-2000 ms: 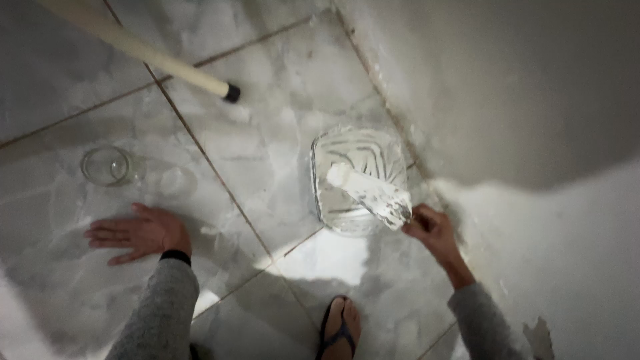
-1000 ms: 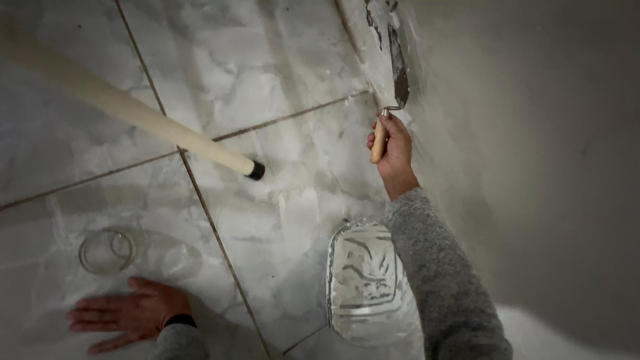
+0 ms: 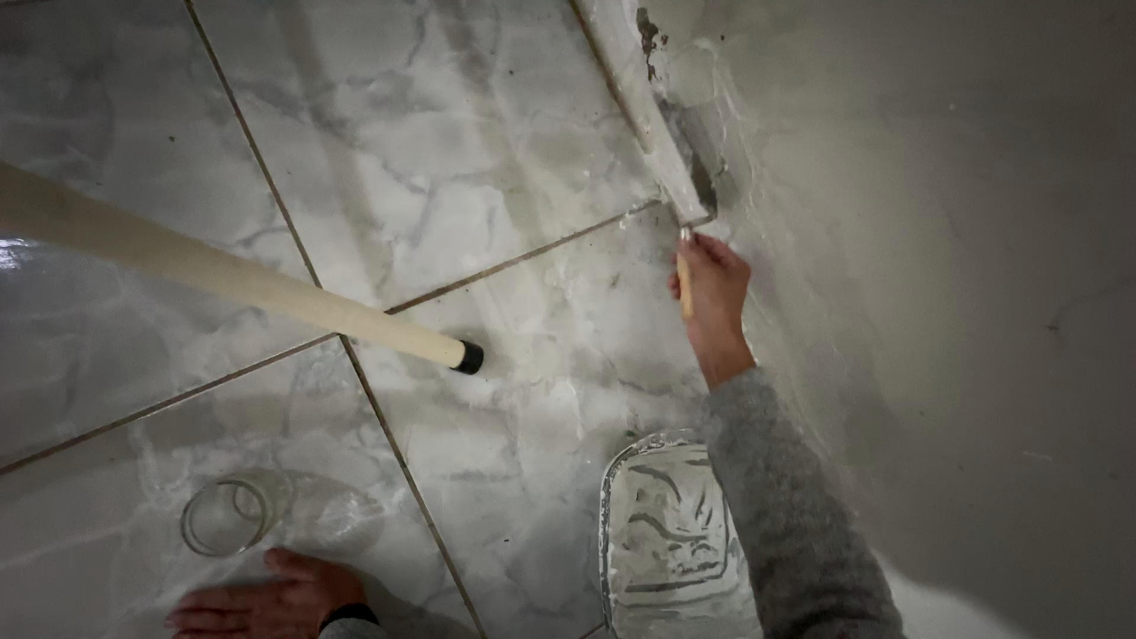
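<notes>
My right hand (image 3: 714, 293) grips the wooden handle of a pointing trowel (image 3: 688, 169), whose blade lies along the base of the wall at the floor's edge. White filler coats that strip. Below my right forearm, partly covered by the grey sleeve, a clear plastic tray (image 3: 661, 524) smeared with white filler stands on the tiles. At the lower left my left hand (image 3: 266, 596) is spread flat with nothing in it, a black band on its wrist. A glass jar (image 3: 224, 516) sits just above its fingers.
A pale pole or leg with a black end cap (image 3: 466, 357) slants in from the left over the marble-look floor tiles (image 3: 497, 444). The grey wall (image 3: 958, 266) rises on the right, with a chipped dark patch (image 3: 650, 40) near its base at the top.
My right hand has gone from the tray, where it held the white-coated trowel, to the wall base. Since one second ago the blade has turned and shifted lower along that edge. The view has shifted too.
</notes>
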